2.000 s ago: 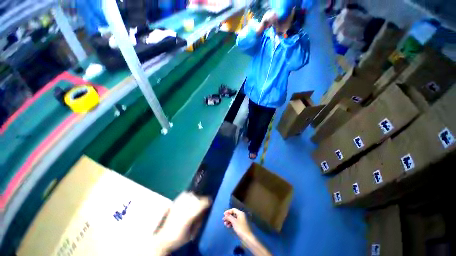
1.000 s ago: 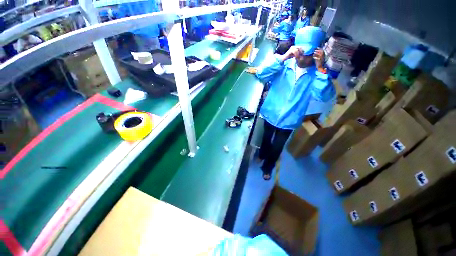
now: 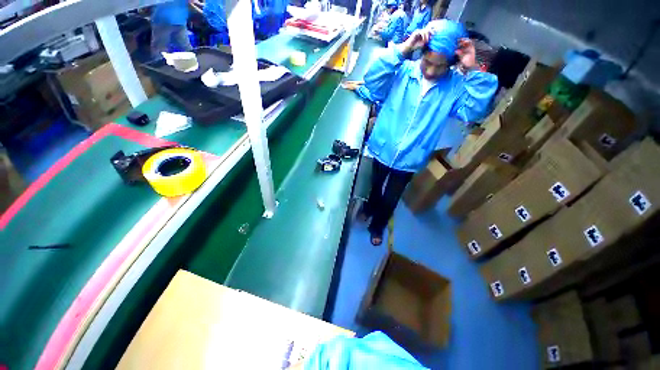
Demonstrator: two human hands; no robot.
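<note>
A tan shipping carton point(image 3: 224, 325) lies at the bottom of the view, over the near end of the long green lower surface point(image 3: 289, 246). Its top face is overexposed, with a dark mark near its right side. A light blue sleeve, seemingly mine, lies over its right edge at the bottom. Neither of my hands shows; they are beyond the lower edge or hidden.
A yellow tape roll point(image 3: 155, 173) with a black piece sits on the raised green bench. Black parts point(image 3: 337, 157) lie on the lower surface. A person in a blue smock point(image 3: 412, 108) stands ahead. An open carton point(image 3: 409, 300) is on the floor; labelled cartons point(image 3: 572, 224) line the right.
Two seconds ago both hands showed near the carton's right side; now only a sleeve shows. The camera view has shifted, and more of the raised bench is in view.
</note>
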